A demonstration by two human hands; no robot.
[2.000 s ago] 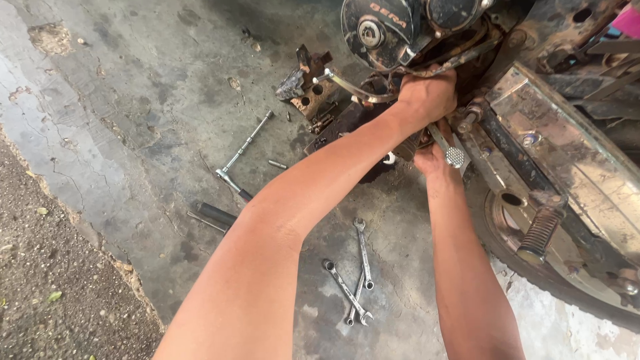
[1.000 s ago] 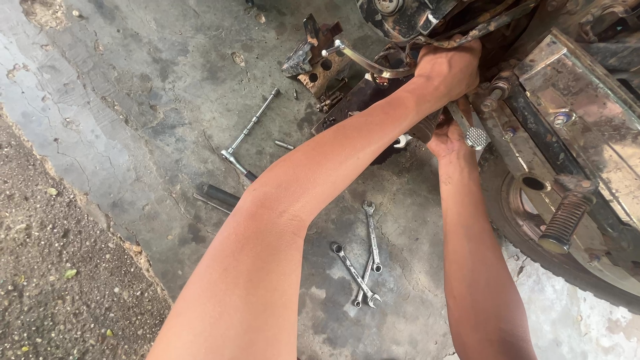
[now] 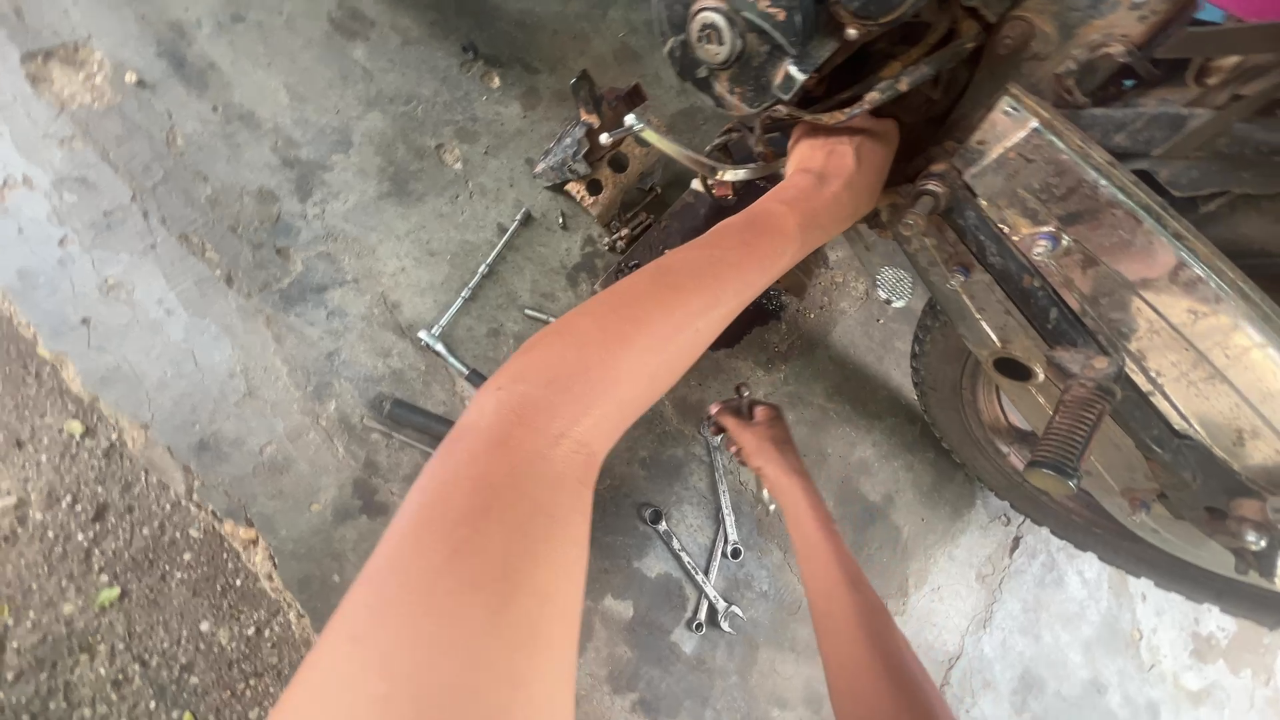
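My left hand (image 3: 842, 168) reaches in under the motorcycle engine (image 3: 760, 45), its back toward me and its fingertips hidden among the parts. Below it, my right hand (image 3: 757, 436) is over the concrete floor, fingers pinched around a small dark bolt-like part (image 3: 742, 391). Beside those fingers is the upper end of a combination wrench (image 3: 722, 485); whether they touch it is unclear. Another combination wrench (image 3: 685, 560) crosses a further wrench (image 3: 710, 590) on the floor. A curved metal lever (image 3: 700, 163) sticks out left of my left hand.
A ratchet-type handle with extension (image 3: 478, 275) and a black-handled tool (image 3: 410, 420) lie left of my left arm. A rusty bracket (image 3: 610, 180) and loose bolts (image 3: 628, 232) lie beneath the engine. The rear wheel (image 3: 940, 390), footpeg (image 3: 1070, 430) and swingarm (image 3: 975, 310) stand at right.
My right hand has come away from beneath the engine, down toward the wrenches on the floor. My left hand stays at the engine's underside.
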